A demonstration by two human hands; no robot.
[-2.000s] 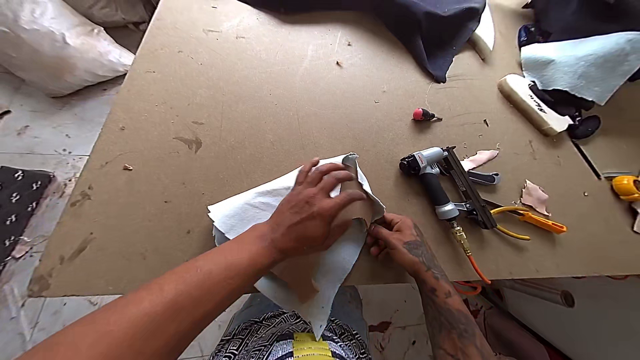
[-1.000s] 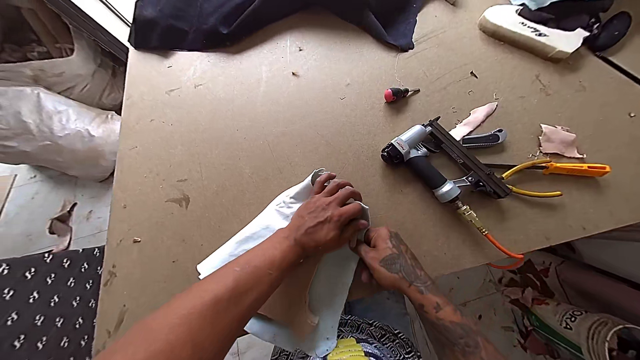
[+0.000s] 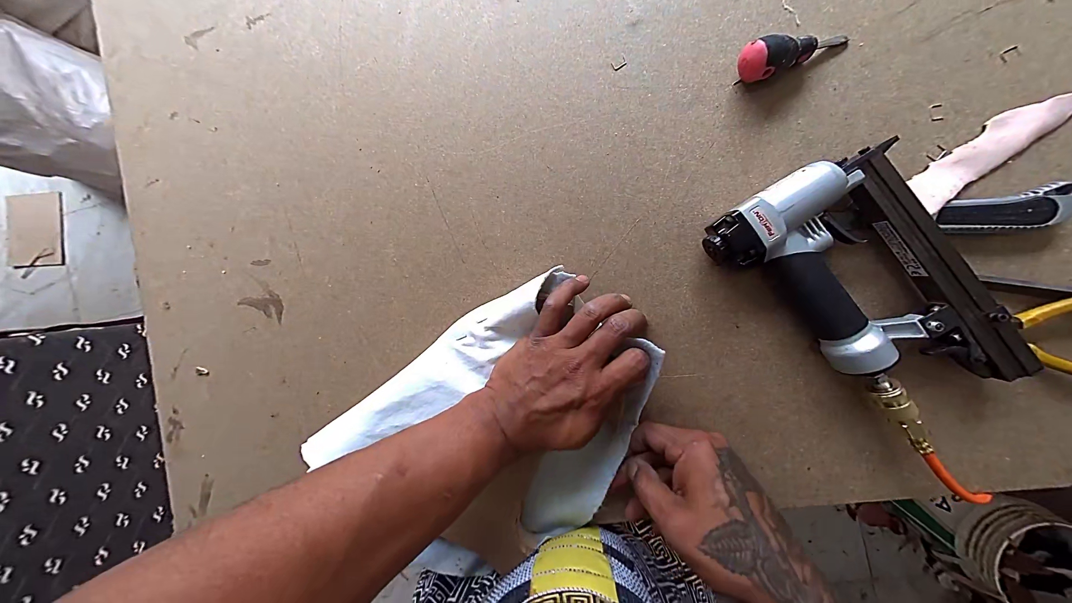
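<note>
White fabric-like material [image 3: 419,378] is wrapped over the edges of a piece lying at the table's near edge; its brown middle shows below my wrist. My left hand [image 3: 569,377] presses on it near its upper end, fingers spread over the folded material. My right hand [image 3: 682,481] is at the right edge of the same piece, thumb and fingers pinched together there; what lies between the fingertips is hidden. A pneumatic stapler [image 3: 804,260] with a black grip rests to the right of both hands, its orange air hose [image 3: 953,479] running off the near edge.
A red and black screwdriver [image 3: 779,57] lies at the upper right. Beyond the stapler are a utility knife [image 3: 1005,211], a pale scrap [image 3: 988,151], loose staples and yellow-handled pliers [image 3: 1045,314]. Patterned dark fabric [image 3: 71,452] and a white sack [image 3: 54,105] are left of the table [image 3: 377,167].
The view has moved in closer over the table. My left hand stays on the white material, its fingers now more spread. My right hand remains at the piece's right edge.
</note>
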